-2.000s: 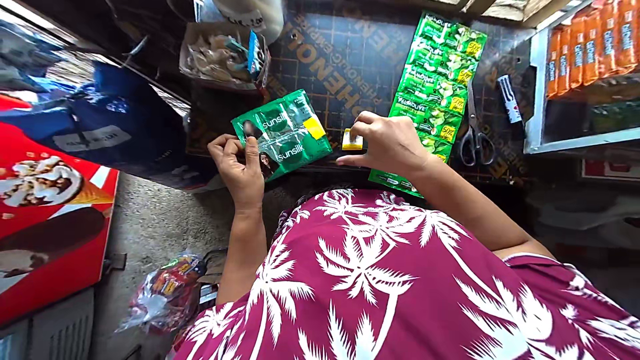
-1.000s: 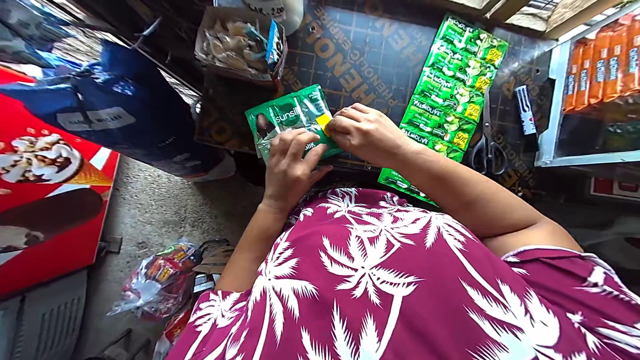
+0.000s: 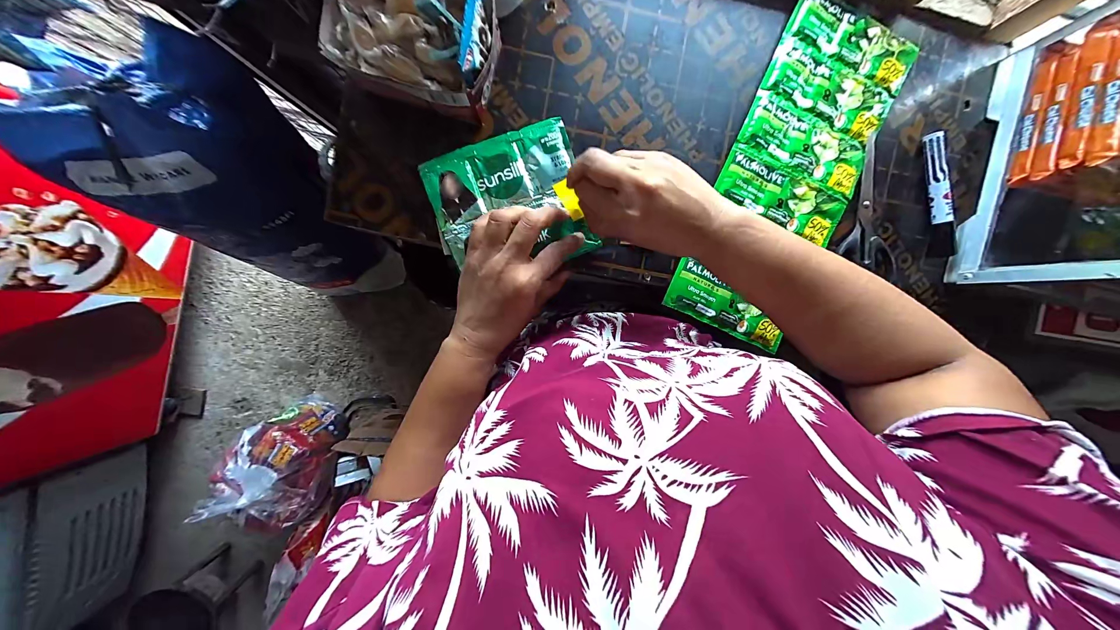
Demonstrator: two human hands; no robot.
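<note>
Green Sunsilk shampoo sachets (image 3: 499,166) lie near the front edge of a dark board tabletop. My left hand (image 3: 512,271) rests over their lower part, fingers spread on them. At their right end, the curled fingers of my right hand (image 3: 634,197) touch a small yellow piece (image 3: 569,200); whether they grip it or the sachet edge is hidden. A long strip of green Palmolive sachets (image 3: 792,157) runs under my right forearm. To the strip's right are dark-handled scissors (image 3: 866,232), partly in shadow, and a white-and-black marker pen (image 3: 938,188).
An open box of small plastic-wrapped items (image 3: 402,44) stands at the back left. At the right is a metal-framed case (image 3: 971,210) with orange packets (image 3: 1072,114). Dark blue bags (image 3: 175,157) hang at the left, and a plastic bag of packets (image 3: 276,459) sits low down.
My right hand has moved left from beside the Palmolive strip to the right end of the Sunsilk sachets, where the yellow piece now is. My left hand has shifted from their left edge onto their lower part.
</note>
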